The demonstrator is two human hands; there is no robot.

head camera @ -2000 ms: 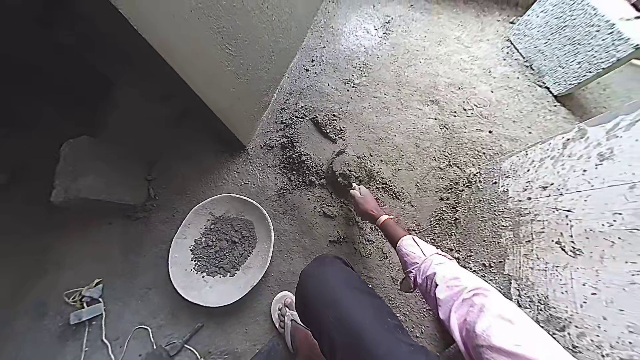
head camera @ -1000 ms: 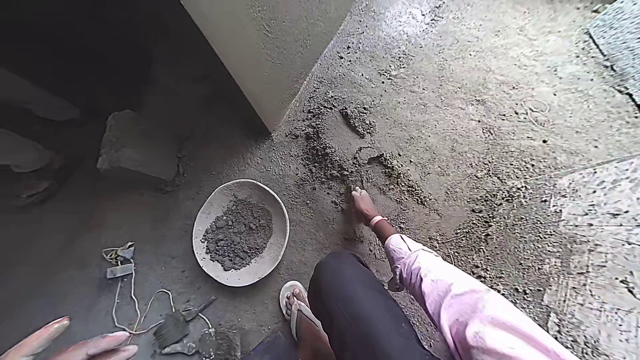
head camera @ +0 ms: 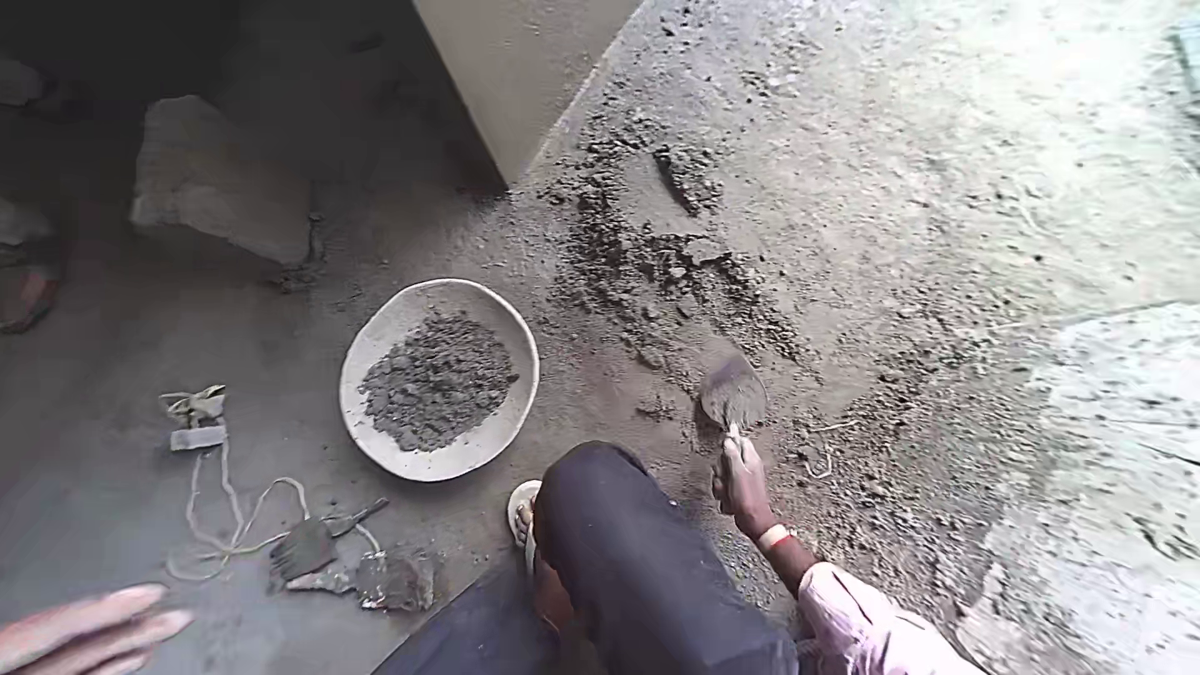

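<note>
My right hand [head camera: 741, 476] grips the handle of a mason's trowel [head camera: 736, 392], whose rounded blade lies low over the floor at the near side of loose, dark mortar crumbs [head camera: 647, 262]. At the lower left edge, my left hand [head camera: 89, 633] is partly in view, fingers extended and holding nothing. Between the hands, a round pale basin [head camera: 349, 394] stands on the floor with a heap of grey mortar [head camera: 441, 380] in it.
A wall corner [head camera: 525, 84] juts in at the top. Left of it lies a stone block [head camera: 216, 178]. String [head camera: 230, 506] and a second trowel-like tool [head camera: 305, 548] lie at lower left. Part of another person's foot [head camera: 26, 295] shows at the left edge. Pale slabs [head camera: 1125, 450] lie at right.
My right hand has moved with the trowel toward my knee, away from the mortar crumbs. My left hand, out of view two seconds ago, shows at lower left. The view has shifted.
</note>
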